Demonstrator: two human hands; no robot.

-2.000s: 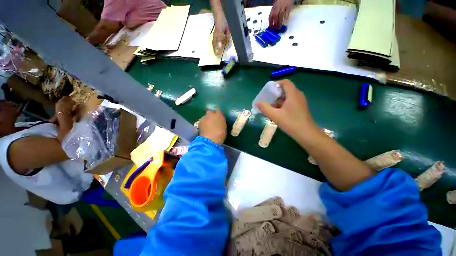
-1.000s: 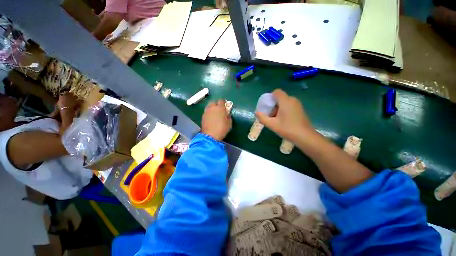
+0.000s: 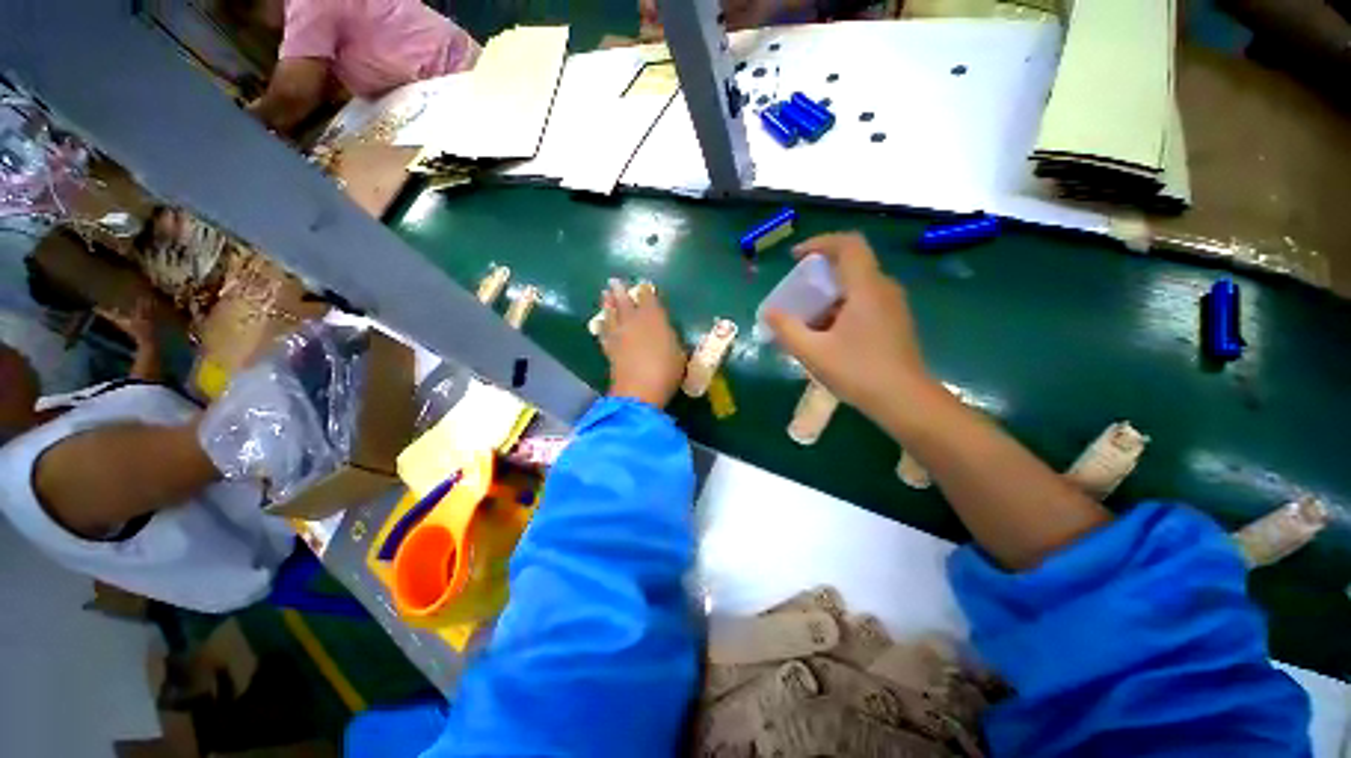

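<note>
My right hand [image 3: 859, 329] grips a small translucent whitish cup [image 3: 802, 293] above the green conveyor belt [image 3: 1037, 319]. My left hand [image 3: 640, 347] is on the belt side, its fingertips on a pale, finger-length piece [image 3: 600, 320] that they partly cover. A tan strip [image 3: 711, 359] lies between my hands, with a small yellow piece [image 3: 722, 396] beside it. Another tan strip [image 3: 812, 412] lies below the cup. More are spaced along the belt to the right. A loose pile of tan strips [image 3: 830, 684] lies between my blue sleeves.
A grey metal frame [image 3: 311, 208] slants across the left. An orange-yellow holder [image 3: 430, 570] and an open box with clear plastic [image 3: 282, 422] are at left. Blue cylinders [image 3: 960, 233] lie on the belt. Card stacks [image 3: 1111, 96] stand across it. A person in white is at left; another in pink is beyond the belt.
The strips and blue cylinders have moved rightward with the belt. My left hand has left one tan strip and is now on the pale piece farther left. The yellow piece has come into view.
</note>
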